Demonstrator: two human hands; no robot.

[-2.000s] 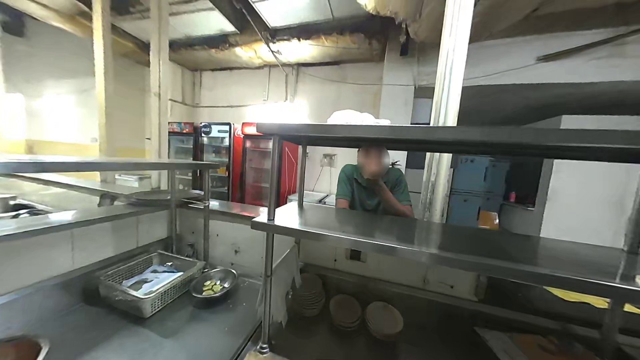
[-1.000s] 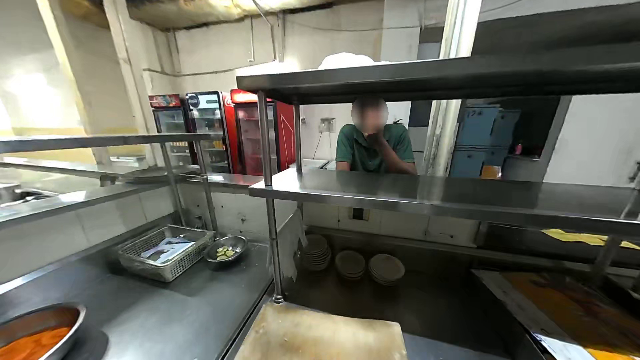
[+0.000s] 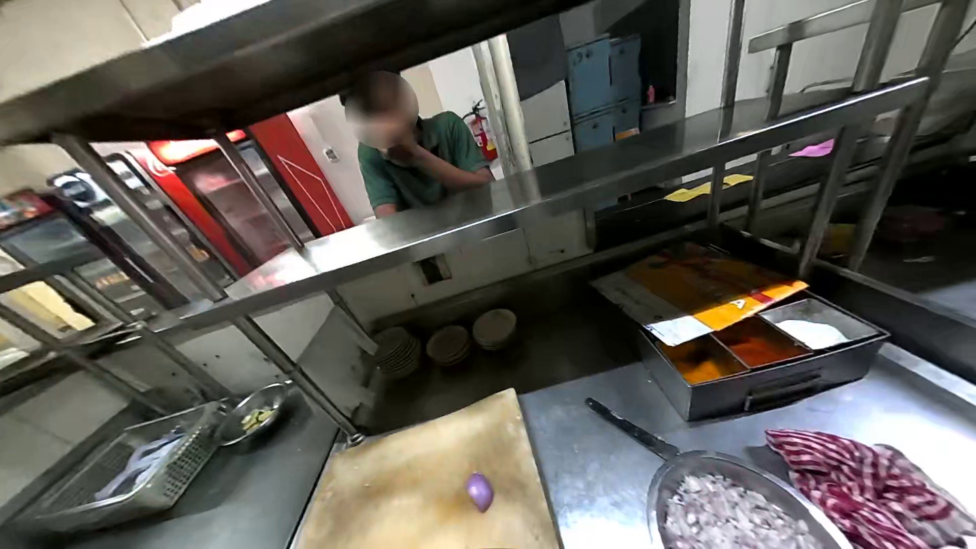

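Neither of my hands shows in the head view. A peeled purple onion [image 3: 479, 492] lies alone on a worn, pale cutting board [image 3: 427, 465] at the bottom centre. Right of the board, a metal bowl [image 3: 657, 488] holds chopped onion [image 3: 724, 512] and is cut off by the lower edge. A knife or similar tool with a dark handle [image 3: 629, 427] rests against the bowl's rim; its blade cannot be made out. A red and white striped cloth [image 3: 869, 488] lies crumpled at the right.
Behind stands a metal spice box [image 3: 778, 389] with cardboard [image 3: 686, 282] over part of it. A steel shelf [image 3: 457, 229] crosses the view, stacked plates [image 3: 448, 345] beneath. At left are a plastic basket [image 3: 183, 469] and a bowl of cut pieces [image 3: 259, 415]. A person in green [image 3: 442, 156] leans beyond.
The view has swung down and to the right, so the onion, the bowl of chopped onion and the striped cloth now show. The person beyond the shelf keeps a hand at the face.
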